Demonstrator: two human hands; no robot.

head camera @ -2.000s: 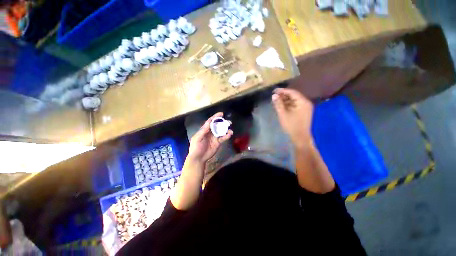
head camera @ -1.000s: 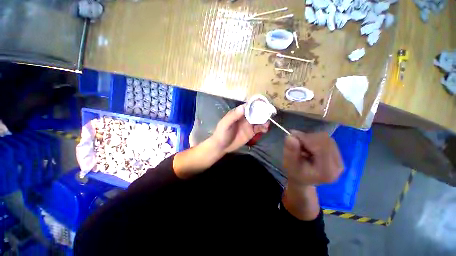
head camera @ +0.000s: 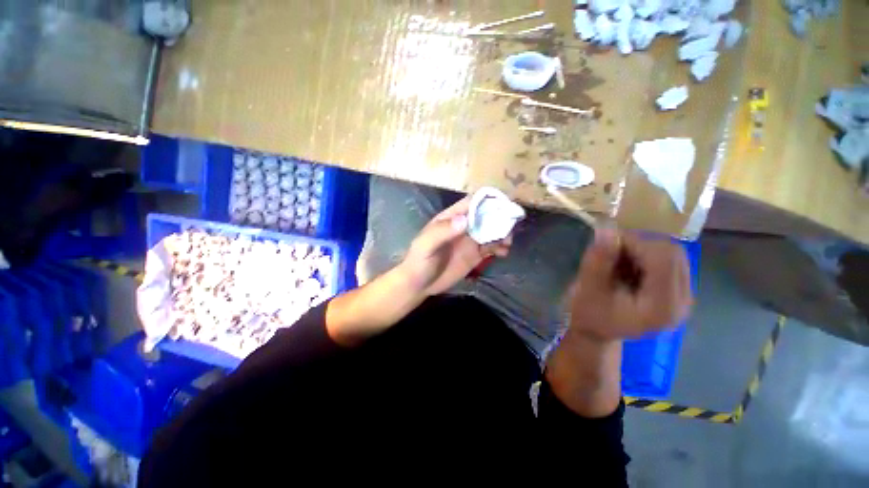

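My left hand (head camera: 446, 250) holds a white hollow shell (head camera: 493, 215) over the lap, its opening facing up. My right hand (head camera: 631, 284) holds a thin pale applicator stick (head camera: 577, 208) between its fingertips, to the right of the shell and apart from it. The stick's tip is close to the small white oval dish (head camera: 567, 174) at the bench edge; I cannot tell if it touches. A second white dish (head camera: 529, 71) stands further back.
Loose sticks (head camera: 557, 107) lie by the dishes on stained brown cardboard (head camera: 314, 76). A white triangular piece (head camera: 669, 168), a yellow item (head camera: 757, 116) and a heap of grey-white parts (head camera: 657, 24) are at right. A lined blue crate of parts (head camera: 238, 294) is lower left.
Since a second ago my right hand has moved right with the stick, away from the shell and towards the near dish. My left hand holds the shell in nearly the same place.
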